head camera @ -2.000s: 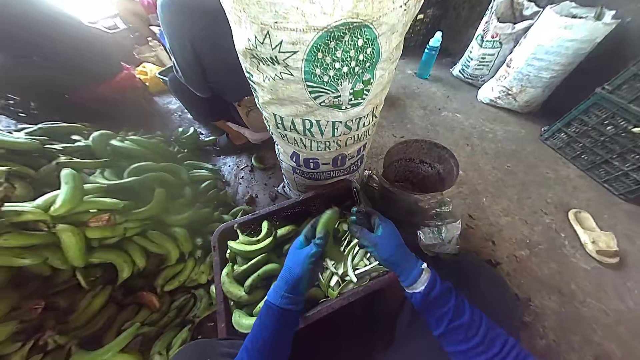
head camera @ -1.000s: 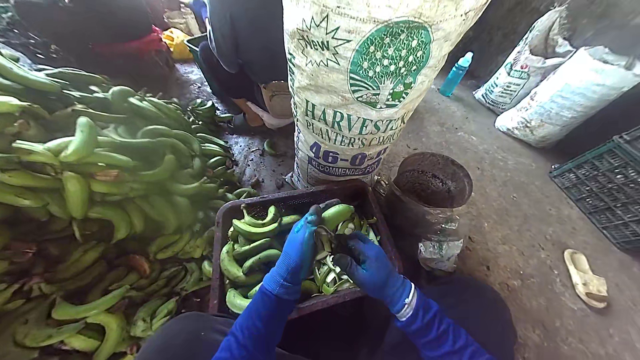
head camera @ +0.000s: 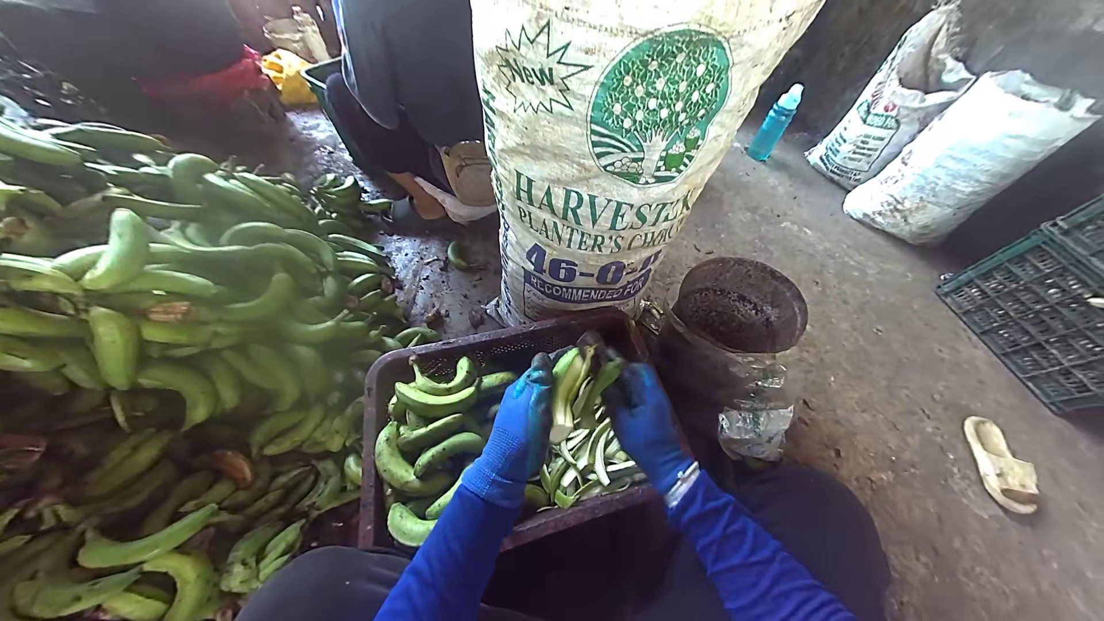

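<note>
Both hands wear blue work gloves above a dark plastic crate (head camera: 377, 466). My left hand (head camera: 522, 423) is closed on a green banana (head camera: 565, 392), whose peel is partly off and shows pale flesh. My right hand (head camera: 642, 418) holds a strip of green peel (head camera: 604, 379) at the banana's right side; whether it also holds a tool is hidden by the fingers. Unpeeled green bananas (head camera: 444, 448) fill the crate's left part. Pale-backed peel strips (head camera: 591, 461) lie in its right part, under my hands.
A large heap of green bananas (head camera: 198, 285) covers the floor at left. Behind the crate stands a full woven sack (head camera: 561, 172), with a dirty round bucket (head camera: 733, 319) at its right. Another person (head camera: 414, 95) sits behind. A sandal (head camera: 1000, 466) and a slatted crate (head camera: 1035, 302) are at right.
The banana between my hands now shows peeled flesh and peel coming away at its right side; two seconds ago it looked green. My hands remain over the crate.
</note>
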